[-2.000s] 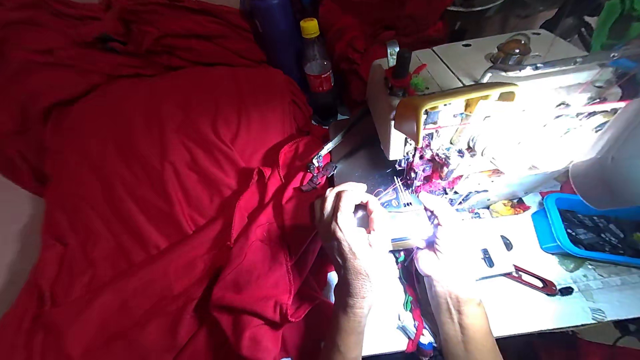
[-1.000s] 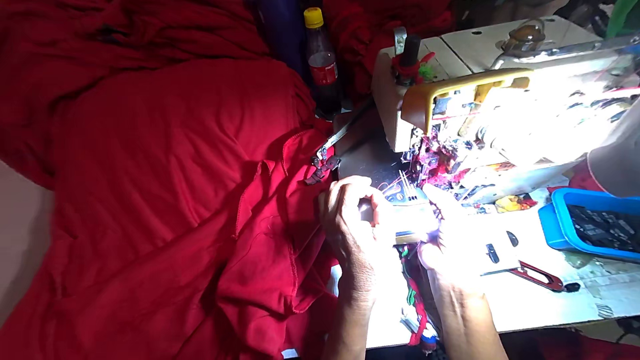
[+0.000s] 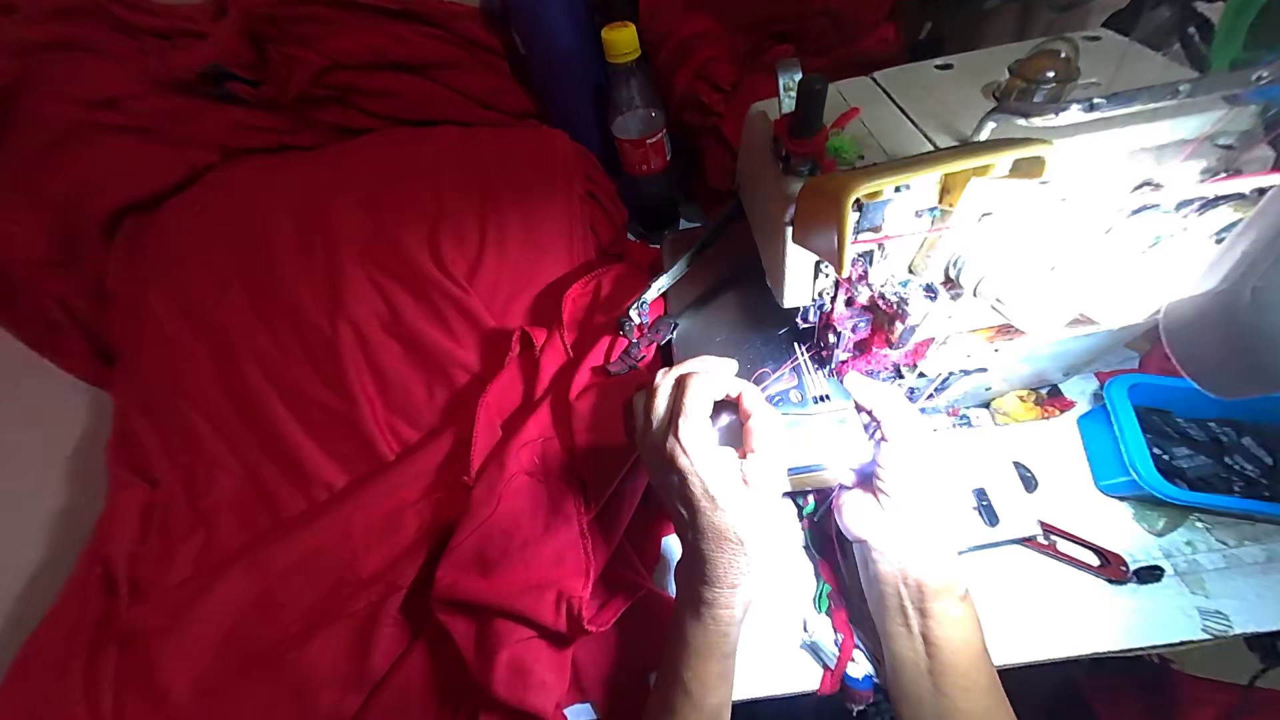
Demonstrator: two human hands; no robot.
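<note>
My left hand [image 3: 705, 440] is at the front of a sewing machine [image 3: 900, 180], its thumb and forefinger curled towards each other beside the metal plate [image 3: 825, 440]; whether it pinches a thread is too small to tell. At the right side of that plate is my right hand [image 3: 890, 480], washed out by the lamp's glare, so its hold cannot be made out. Thin purple threads and several needles [image 3: 815, 372] show between the hands. A loose presser foot assembly [image 3: 640, 340] on a lever lies swung out to the left, over red fabric [image 3: 350, 300].
A cola bottle [image 3: 640, 140] with a yellow cap stands behind the fabric. At the right are a blue plastic container [image 3: 1110, 470] of dark pieces, a red-handled tool [image 3: 1085, 553] and small dark parts on the tabletop. A white lamp shade [image 3: 1230, 300] overhangs the right side.
</note>
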